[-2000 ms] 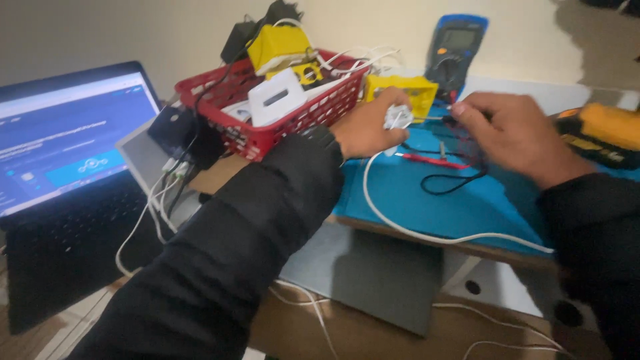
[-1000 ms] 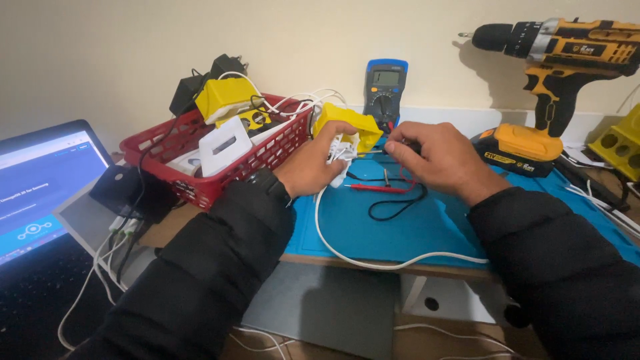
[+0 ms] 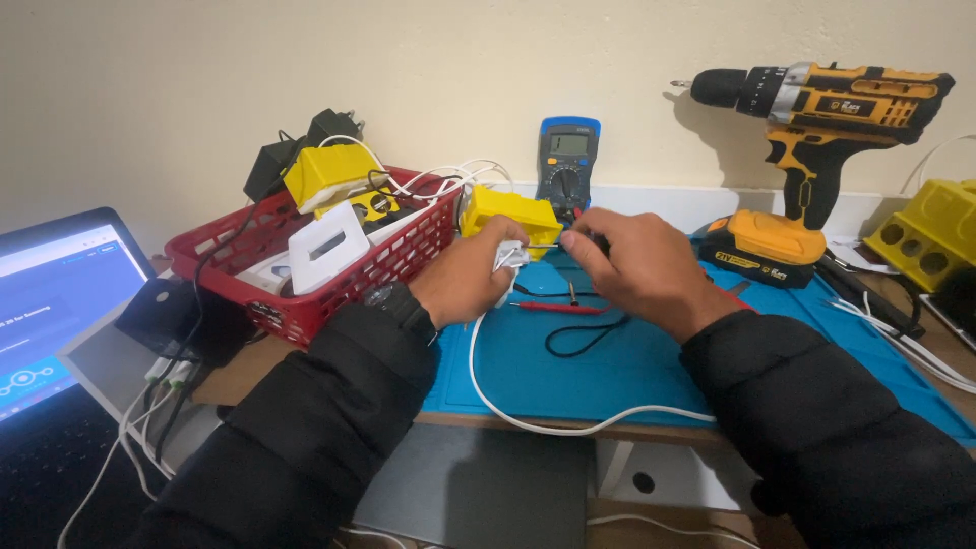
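Observation:
My left hand (image 3: 474, 273) grips a small white electrical fitting (image 3: 509, 255), from which a white cable (image 3: 534, 424) loops down and right over the blue mat (image 3: 518, 374). My right hand (image 3: 648, 267) pinches a screwdriver, mostly hidden in the fingers; its metal shaft (image 3: 541, 245) points left and reaches the fitting. Whether the tip sits in a screw cannot be told. Below the hands lie a red test probe (image 3: 560, 308) and a looped black lead (image 3: 583, 349). Behind them a blue-edged digital multimeter (image 3: 566, 164) leans on the wall, beside a yellow electrical box (image 3: 526, 213).
A red plastic basket (image 3: 396, 263) with boxes, adapters and cables stands at left, near a laptop (image 3: 69, 305). On the mat's right rear stands a yellow and black cordless drill (image 3: 820, 137). Another yellow box (image 3: 930, 229) and white cables (image 3: 900, 343) are at far right.
The view has shifted, bringing the whole drill into sight. Both hands stay close together at the white fitting, with no plain change in what they hold.

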